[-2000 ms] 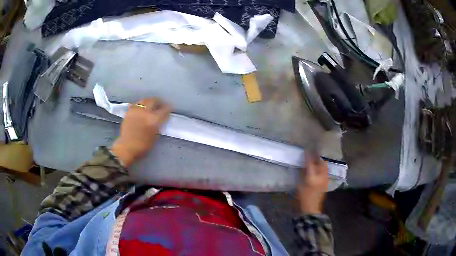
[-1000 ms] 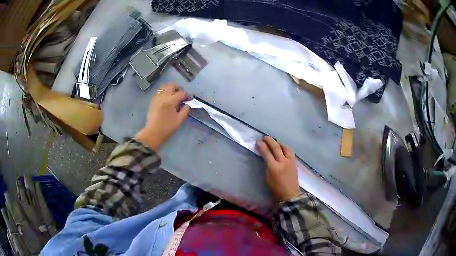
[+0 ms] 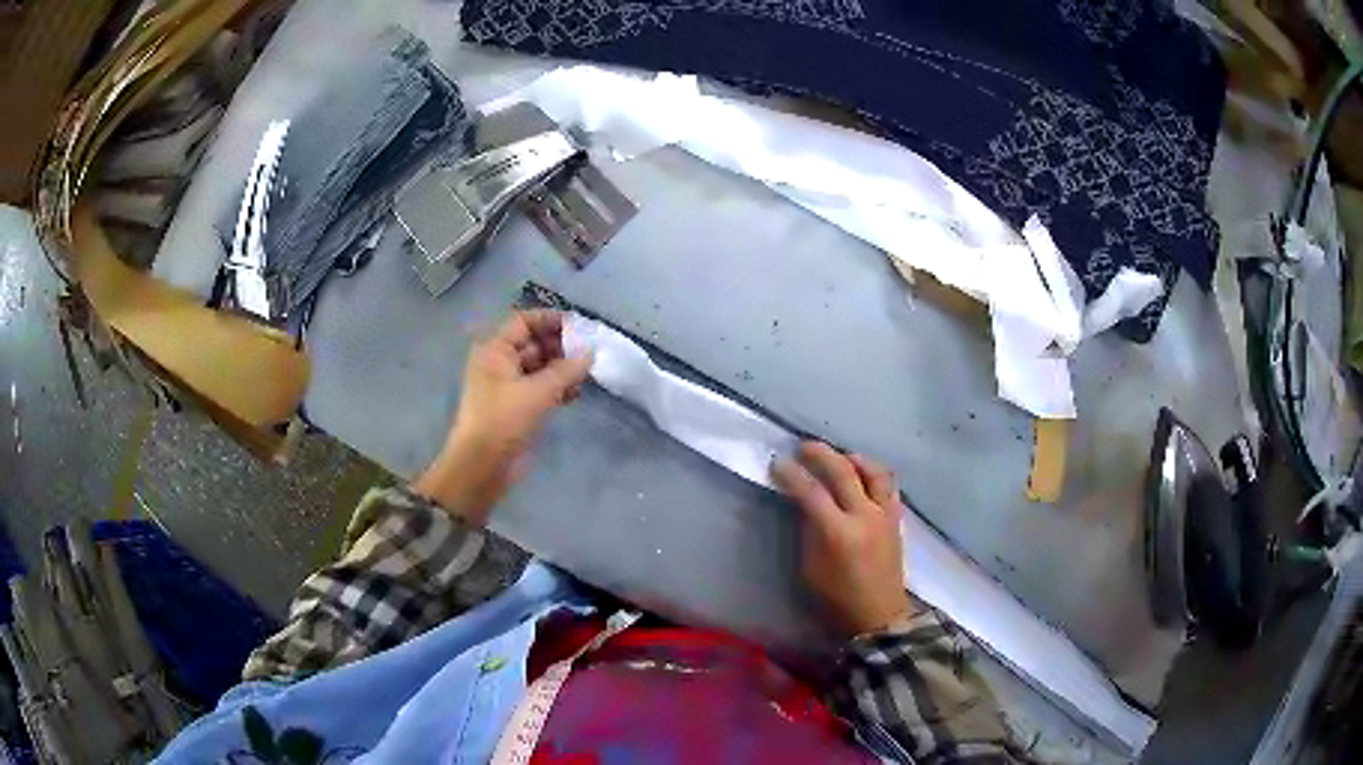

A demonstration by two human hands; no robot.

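Note:
A white interfacing strip (image 3: 680,420) lies slantwise along a long dark waistband strip (image 3: 718,386), whose dark edge shows above it. My left hand (image 3: 523,381) pinches the upper left end of the white strip between thumb and fingers. My right hand (image 3: 849,516) rests on both strips near their middle, fingertips on the white strip. Between my hands the white strip is slightly rippled. Beyond my right hand both strips run down to the lower right. The dark strip's patterned end shows just above my left hand.
Steam iron (image 3: 1203,523) stands at right. Metal folder (image 3: 486,194) and stacked grey denim pieces (image 3: 351,180) lie at upper left. Crumpled white interfacing (image 3: 837,172), a patterned navy panel (image 3: 957,75) and a tan card strip (image 3: 1046,457) lie at the back. Brown paper patterns (image 3: 180,336) hang left.
The view has turned since the first frame. My left hand, on the white strip's left end, has moved slightly down and right, uncovering the dark strip's end. My right hand is now near the middle.

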